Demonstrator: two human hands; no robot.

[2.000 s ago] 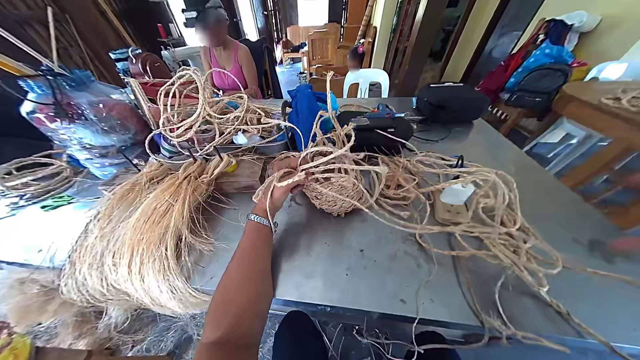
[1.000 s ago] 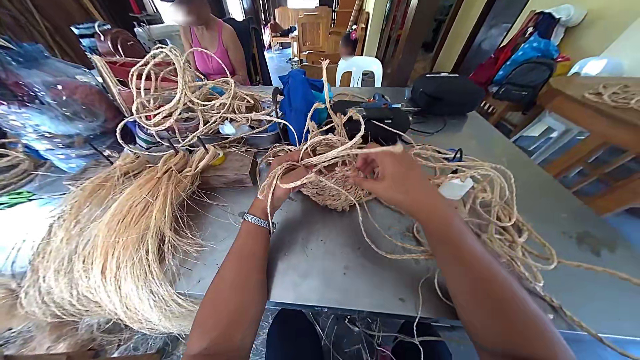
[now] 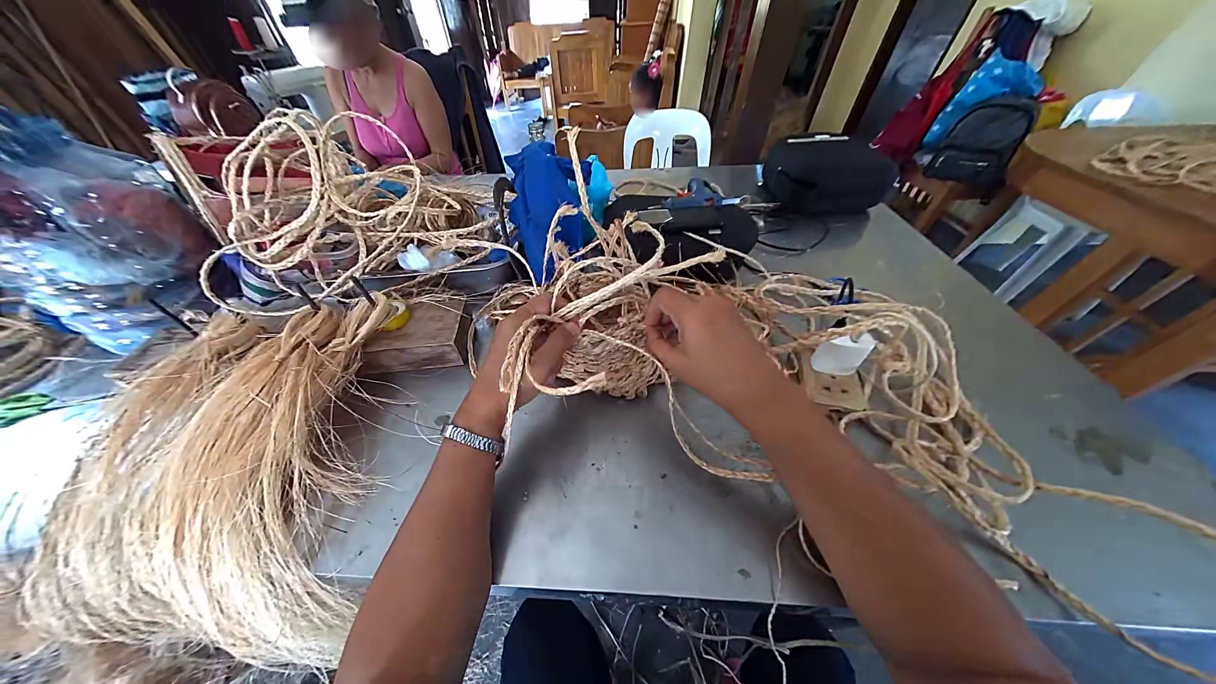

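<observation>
A woven piece of natural-fibre rope (image 3: 622, 366), rounded like a basket, rests on the grey metal table (image 3: 608, 513) with loose cord ends standing up from it. My left hand (image 3: 534, 356), with a metal watch band at the wrist, grips several fibre cords at the left side of the piece. My right hand (image 3: 708, 342) is at its right side, fingers curled with the fingertips pinched together; whether a strand is between them cannot be made out. A long tangle of fibre rope (image 3: 936, 408) lies to the right of the piece.
Bundles of raw fibre (image 3: 256, 475) hang over the table's left side, by a wooden block (image 3: 418, 334). Coiled rope (image 3: 323, 204), a blue cloth (image 3: 546, 199), a glue gun (image 3: 698, 198) and a black case (image 3: 826, 173) stand behind. A person (image 3: 399, 104) sits across the table.
My right hand, out of the work two seconds ago, has come in to the right side of the woven piece. My left hand stays at the cords on its left side.
</observation>
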